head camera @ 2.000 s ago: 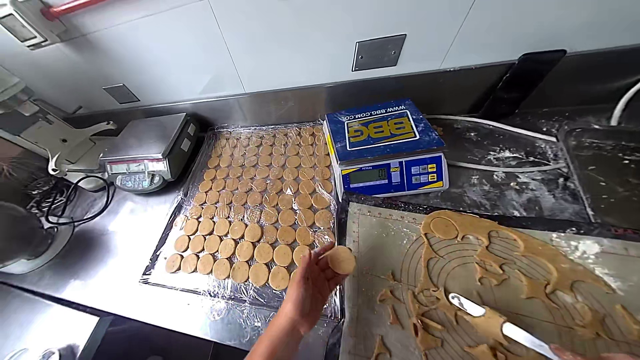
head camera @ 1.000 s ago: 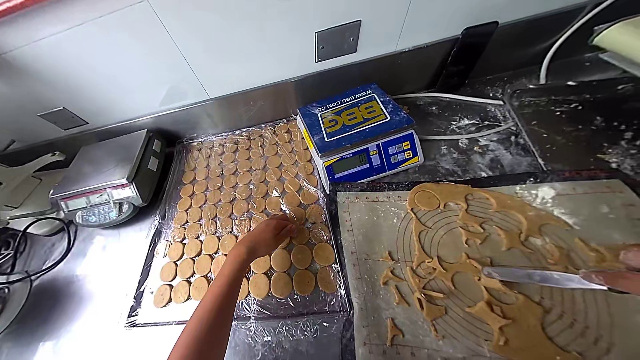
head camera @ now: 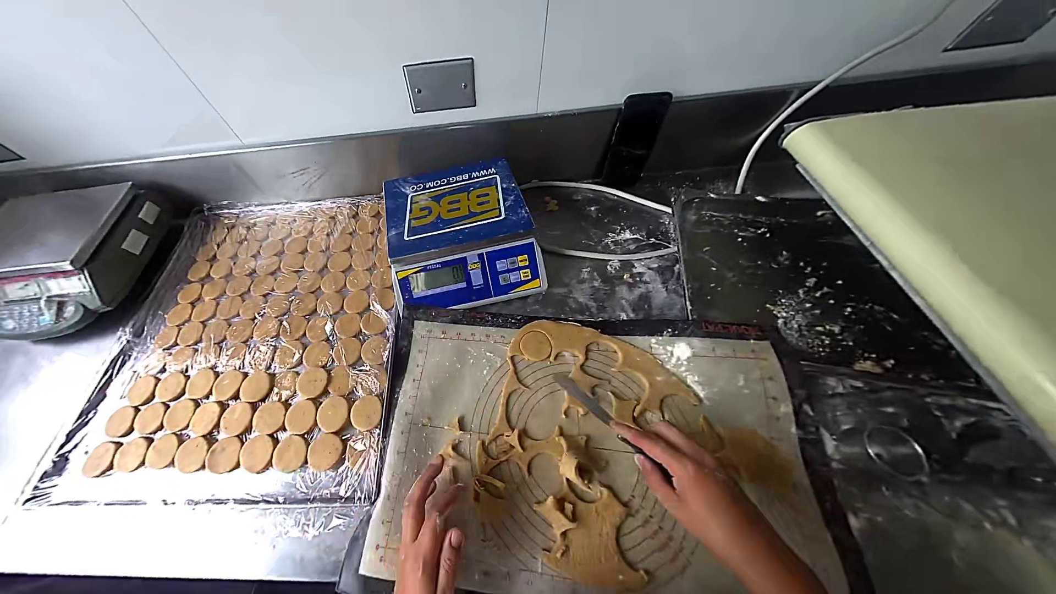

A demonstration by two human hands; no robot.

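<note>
My right hand [head camera: 672,462] is closed around a metal spatula [head camera: 584,399], whose blade lies over the rolled dough sheet [head camera: 610,536] full of round cut-outs. One dough round [head camera: 535,346] sits within the sheet's upper left end. My left hand [head camera: 431,528] rests at the mat's lower left, fingers apart, fingertips by a thin dough scrap [head camera: 450,454], holding nothing. Under the dough lies a baking mat [head camera: 742,379] with printed circles and rulers. To the left, rows of dough rounds [head camera: 223,454] lie on a tray covered with plastic film [head camera: 359,487].
A blue digital scale [head camera: 450,206] stands behind the mat, with a white cable [head camera: 606,194] beside it. Another scale [head camera: 62,231] is at the far left. A black phone-like object [head camera: 637,136] leans on the backsplash. A pale board [head camera: 949,190] juts in at right, above a floury dark tray [head camera: 767,272].
My left hand has moved from the tray of rounds to the mat's lower left. The dough round it held two seconds ago is gone from it. The spatula tip now lies farther up the dough sheet.
</note>
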